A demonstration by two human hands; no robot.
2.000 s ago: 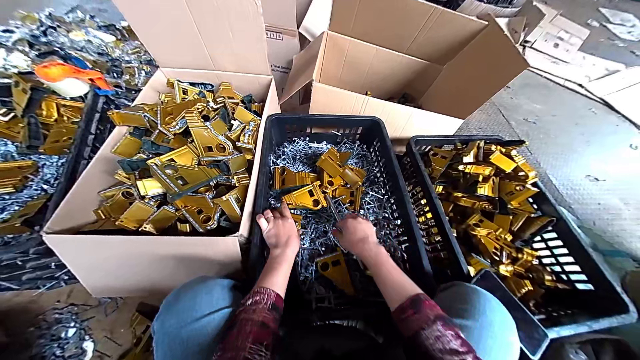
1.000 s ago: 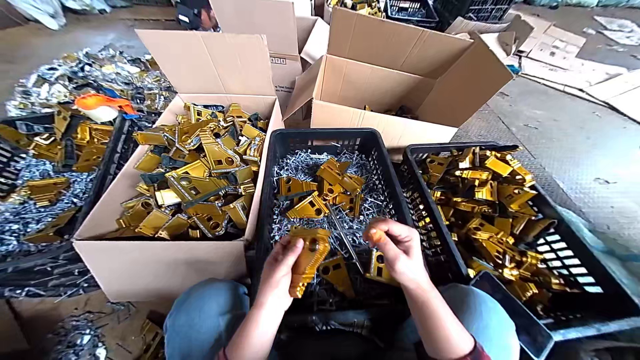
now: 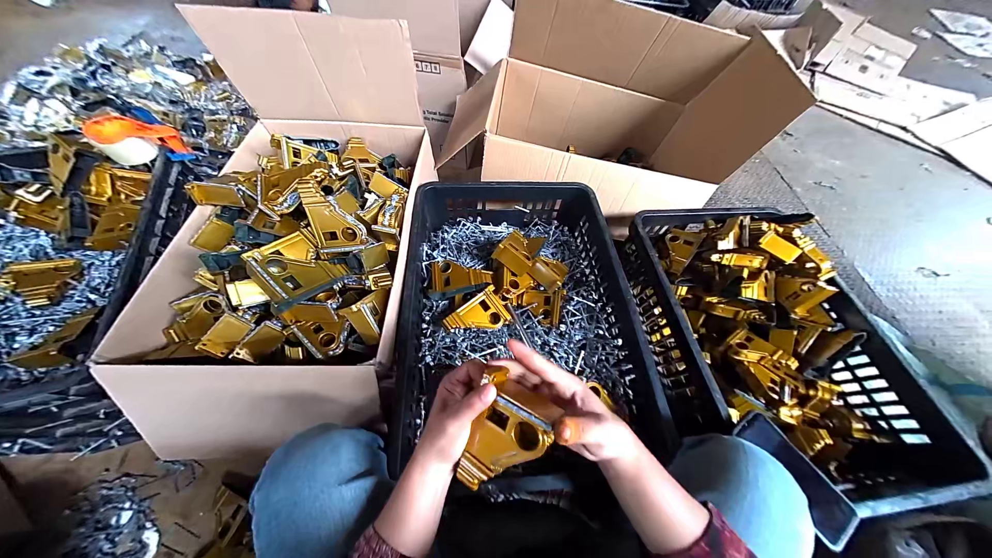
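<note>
My left hand (image 3: 457,411) grips a gold-coloured metal bracket (image 3: 504,438) with a round hole and a square hole, tilted above the near end of the middle black plastic crate (image 3: 407,325). My right hand (image 3: 577,411) is at the bracket's right side, thumb beside the round hole and fingers spread behind it; whether it grips the part is hard to tell. Inside the middle crate, loose silver screws or pins (image 3: 457,240) surround several gold brackets (image 3: 479,310). A thin metal rod (image 3: 519,325) lies just beyond my hands, partly hidden.
At left stands an open cardboard box (image 3: 248,403) heaped with gold brackets. A second open box (image 3: 597,178) is behind the crate. Another black crate (image 3: 930,496) with gold brackets sits at right. Far left, an orange object (image 3: 116,128) lies on more parts.
Two seconds ago both hands were down among the parts in the middle crate. A second ago they were apart, the left holding a bracket; now the right hand is at that bracket.
</note>
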